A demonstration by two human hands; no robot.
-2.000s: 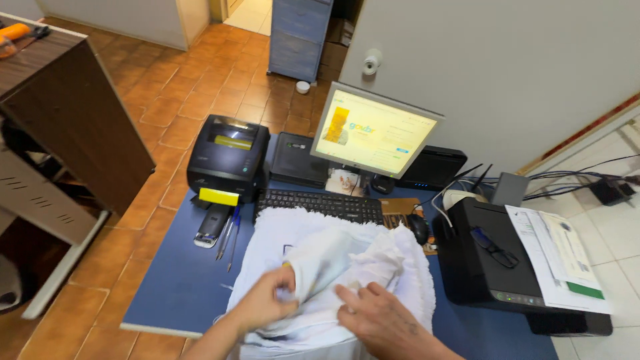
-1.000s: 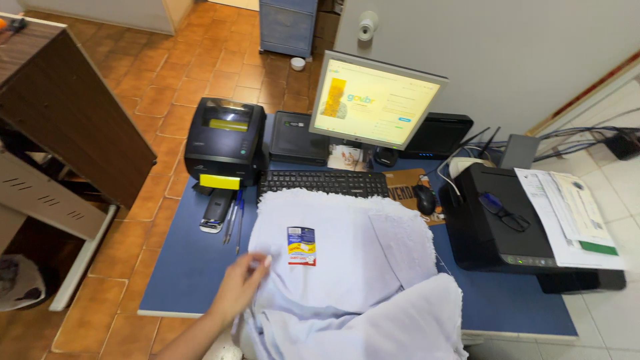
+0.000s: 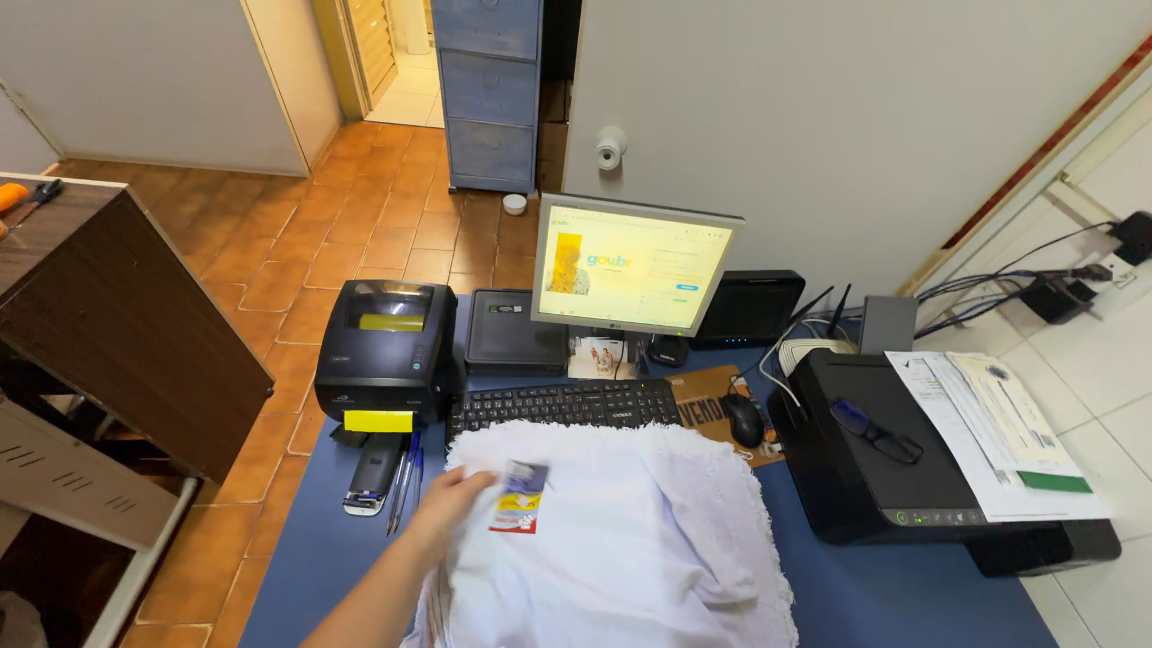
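A stack of white cloths (image 3: 621, 540) with frayed edges lies on the blue desk, its far edge against the black keyboard (image 3: 567, 404). On the upper left of the top cloth is a small blue, yellow and red printed label (image 3: 518, 498). My left hand (image 3: 454, 504) reaches in from the lower left to the left edge of the stack, fingertips beside the label. The hand is slightly blurred; whether it pinches the cloth cannot be told. My right hand is out of view.
A black label printer (image 3: 385, 346) stands at the desk's left, with a stapler (image 3: 376, 472) and pens (image 3: 407, 481) before it. Behind the keyboard is a monitor (image 3: 634, 265). To the right are a mouse (image 3: 744, 419) and a black printer (image 3: 864, 450) bearing glasses and papers.
Two seconds ago both hands were on bunched white cloth; my right hand has since left the view. The cloth now lies flatter, with the label exposed, and my left hand is up beside it.
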